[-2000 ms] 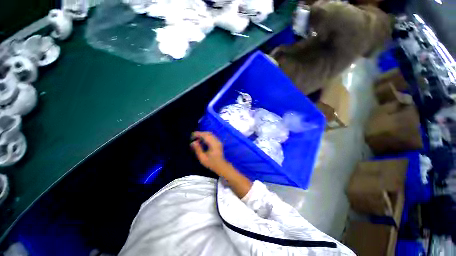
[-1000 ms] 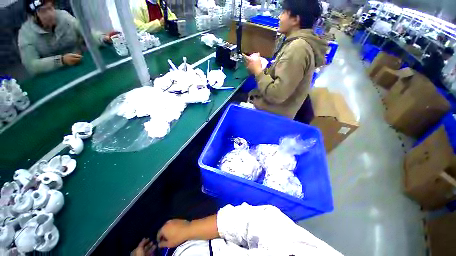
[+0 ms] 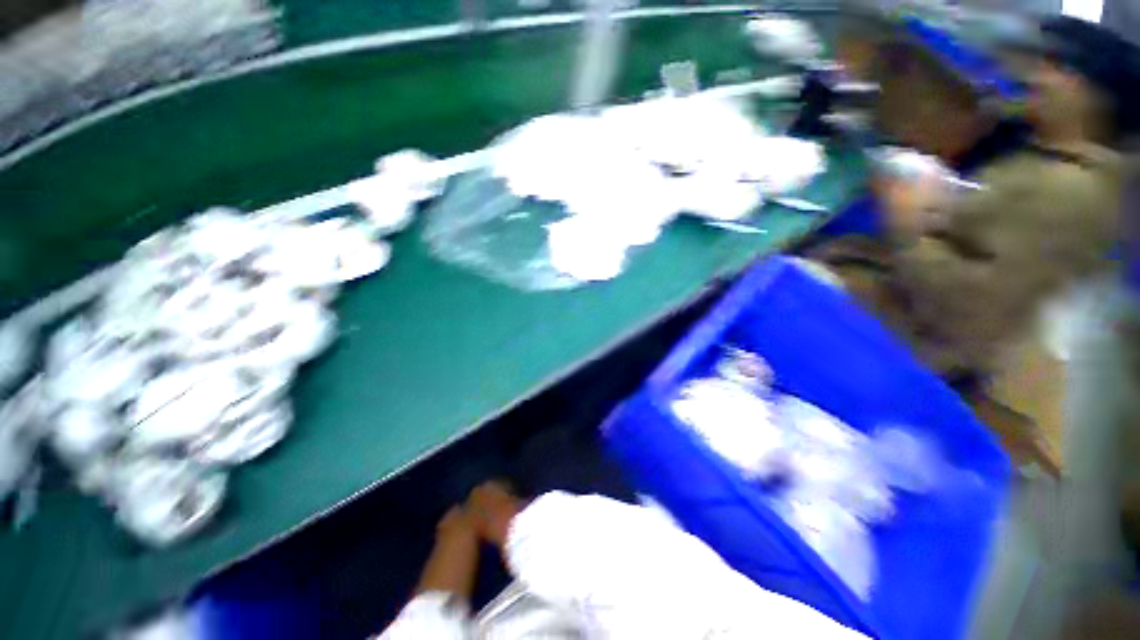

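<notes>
My left hand (image 3: 453, 550) and my right hand (image 3: 495, 510) are close together over my lap, at the bottom centre, below the bench edge. Both are small and blurred; I cannot tell what, if anything, they hold. A heap of white ball-shaped shells (image 3: 200, 338) lies on the green bench (image 3: 425, 363) at the left. A pile of white covers (image 3: 594, 238) lies partly on a clear plastic bag (image 3: 494, 238) at the bench's middle, with white housings (image 3: 738, 169) and thin sticks right of it.
A blue bin (image 3: 931, 575) stands right of my lap, holding clear wrapping and white parts (image 3: 813, 463). A person in a brown jacket (image 3: 1000, 250) is beyond it at the right. A second blue bin (image 3: 250, 613) shows in part at the bottom left. Everything is blurred.
The view has swung left, so bench and bin sit further right and more of the shell heap shows. My hands were apart a second ago and now seem to touch.
</notes>
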